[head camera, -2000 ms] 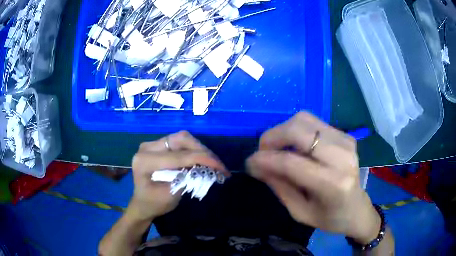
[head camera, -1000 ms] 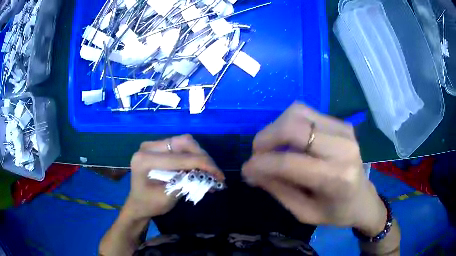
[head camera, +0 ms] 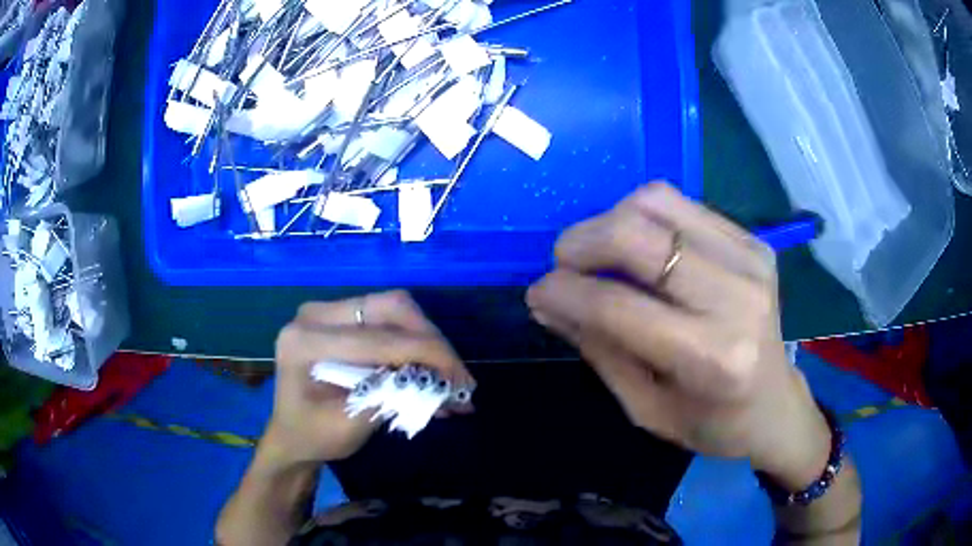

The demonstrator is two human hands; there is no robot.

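My left hand is closed around a bunch of labelled rods at the bench edge. The dark-centred rod ends show in a row, with the white flag labels fanned below them. My right hand is to the right of the bunch, apart from it, and grips a blue-handled tool. The handle sticks out behind the hand to the right; the fingers hide its tip. The blue tray behind my hands holds a loose heap of labelled rods.
At the right is a clear plastic tub with white strips, and part of another tub beyond it. At the left, two clear tubs hold labelled rods. Red items and yellow-black lines show on the blue floor below the bench edge.
My right hand has moved up and away from the bunch, and more of the blue handle shows to its right. My left hand still holds the bunch, nearly in place.
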